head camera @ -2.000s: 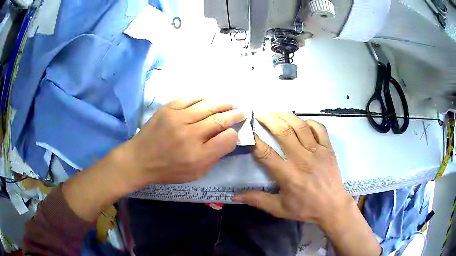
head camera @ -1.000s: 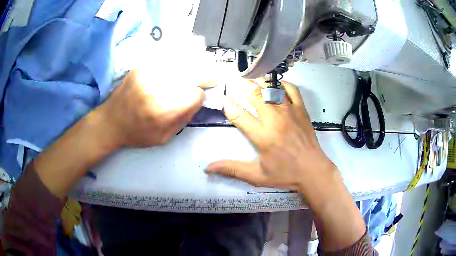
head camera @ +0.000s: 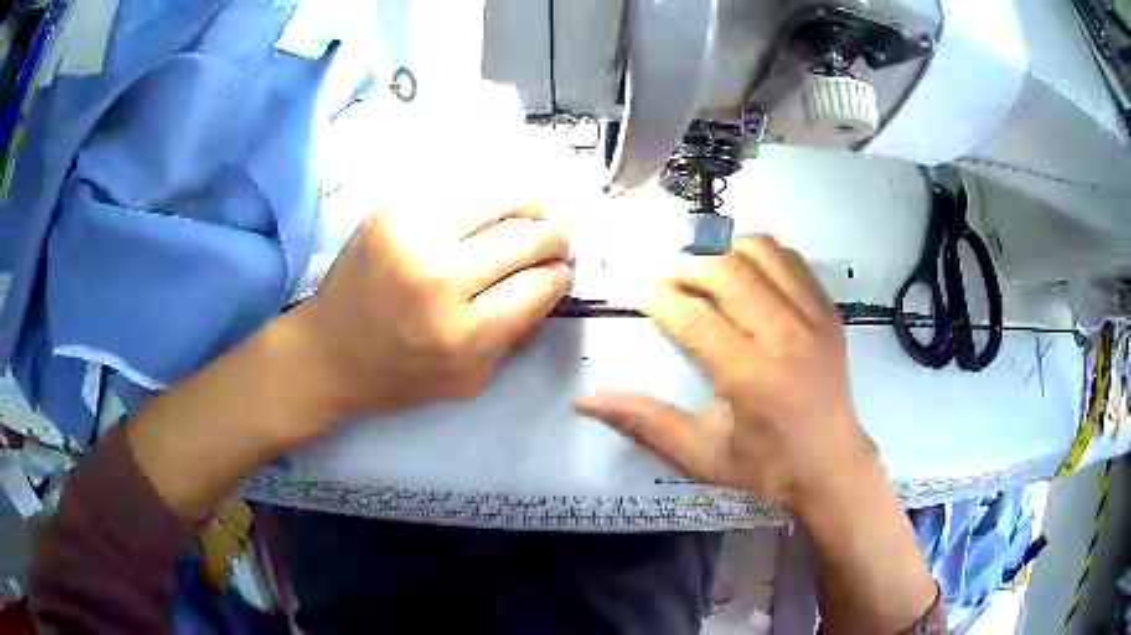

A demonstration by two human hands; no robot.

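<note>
My left hand (head camera: pixel 428 304) lies on the white machine bed just left of the needle area, fingers curled with the tips together. Glare washes out the area around the fingertips, so I cannot tell if it holds cloth. My right hand (head camera: pixel 757 366) rests on the table right of it, slightly blurred, fingers bent and thumb stretched left; no cloth shows in it. The sewing machine head (head camera: pixel 707 62) stands above both hands. The blue garment panel (head camera: pixel 168 248) lies crumpled left of my left hand.
Black-handled scissors (head camera: pixel 949 292) lie right of my right hand. A dark slot line runs across the table. A printed measuring tape (head camera: pixel 533 509) follows the front edge. Blue cloth (head camera: pixel 974 546) shows below the table at the right. Yellow cloth (head camera: pixel 223 540) shows below left.
My right hand has moved right, away from my left hand. The small white piece between them no longer shows. The view has shifted.
</note>
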